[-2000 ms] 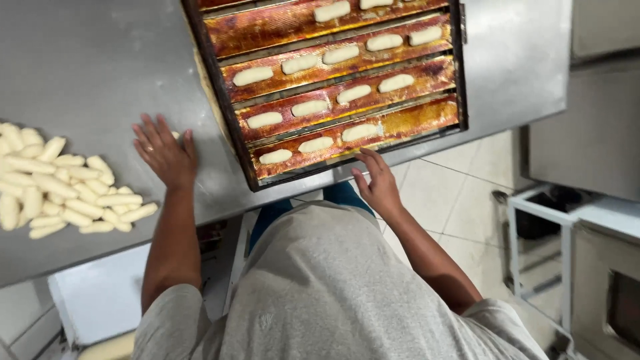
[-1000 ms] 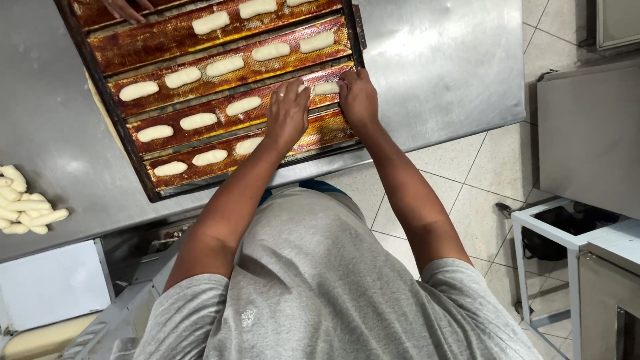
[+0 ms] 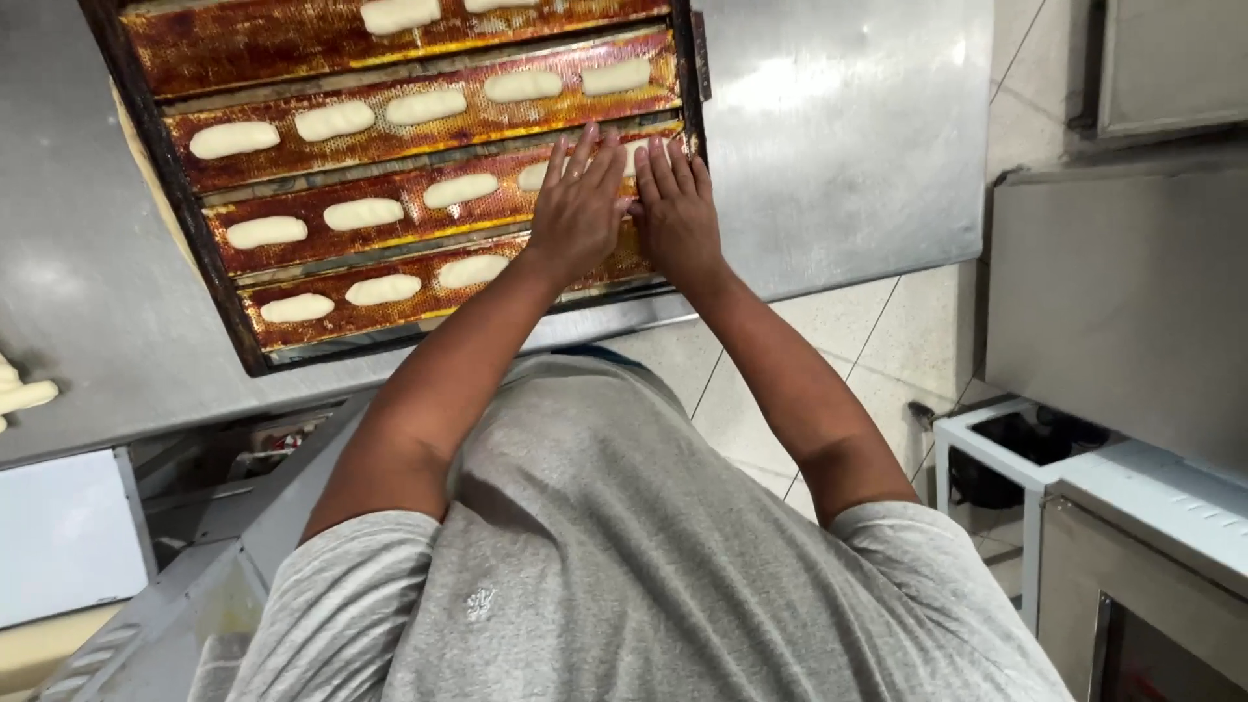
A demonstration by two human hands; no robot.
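A perforated baking tray [image 3: 239, 322] with a dark frame lies on the metal table, its channels stained reddish brown. Pale dough pieces [image 3: 461, 190] lie in rows along the channels. My left hand [image 3: 577, 205] is over the right part of the second channel from the front, its fingertips beside a partly covered dough piece [image 3: 533, 175]. Close to it, my right hand [image 3: 678, 210] has its fingers over another dough piece [image 3: 632, 158] near the tray's right edge. Palms face down, and the undersides of the fingers are hidden.
The stainless steel table [image 3: 848, 166] extends right of the tray. More dough pieces [image 3: 24, 393] lie at its far left. Below the left side is a white panel [image 3: 68, 536]. A metal cabinet [image 3: 1121, 302] and a light-coloured metal frame [image 3: 985, 429] stand at the right.
My left hand has moved from the tabletop left of the tray onto the tray. My right hand has gone from the tray's front edge to its right side. Another dough piece now lies there.
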